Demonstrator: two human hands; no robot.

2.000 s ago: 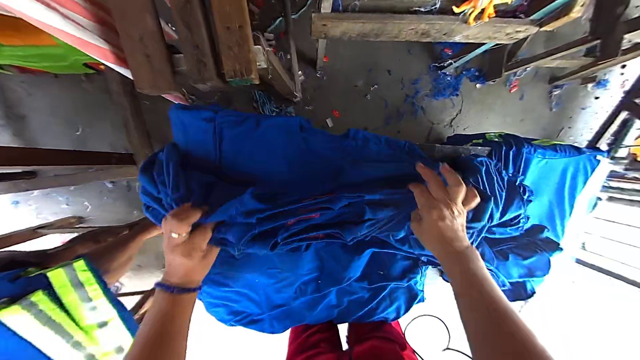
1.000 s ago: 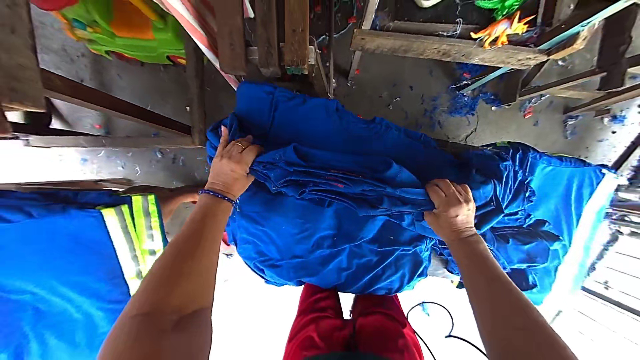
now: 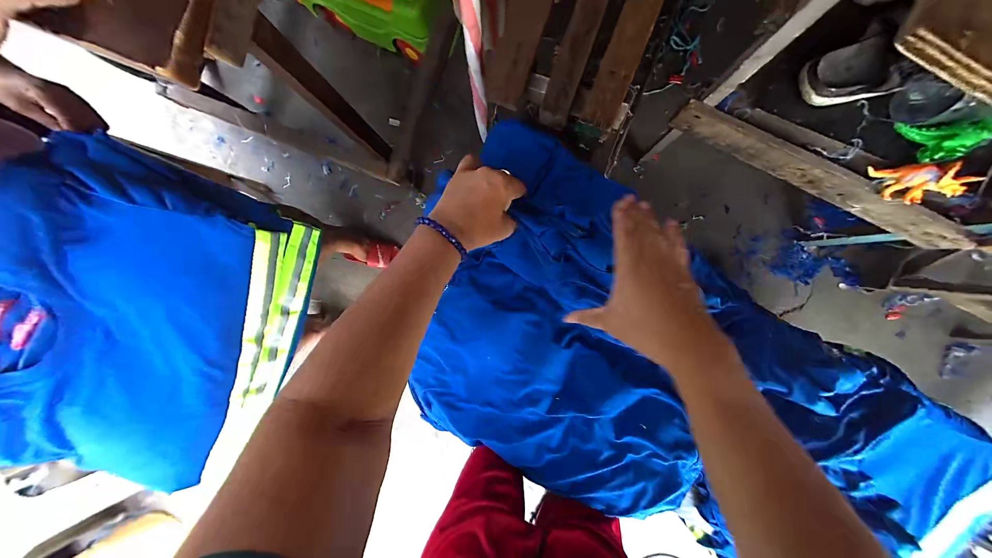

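A long pile of blue cloth garments (image 3: 542, 341) lies in front of me, running from upper middle to lower right. My left hand (image 3: 477, 203), with a ring and a dark beaded bracelet, is closed on a fold of the blue cloth near the pile's upper left end. Above the middle of the pile is my right hand (image 3: 655, 283), slightly blurred, fingers extended and thumb apart, with nothing held. Folded blue garments with yellow-green reflective bands (image 3: 271, 310) are at the left, and another person's hand (image 3: 46, 97) is beside their upper edge.
Wooden slats (image 3: 581, 62) stand beyond the pile's far end. A wooden beam (image 3: 821, 170) crosses the upper right, near an orange toy figure (image 3: 922, 182), a green plastic toy (image 3: 945, 139) and a shoe (image 3: 849, 70). Thread scraps lie on the concrete floor (image 3: 341, 194). A green toy vehicle (image 3: 387, 23) is at the top.
My right hand has come off the cloth, which it was touching one second ago, and its fingers are now extended. My left hand stays on the cloth. The view has swung left.
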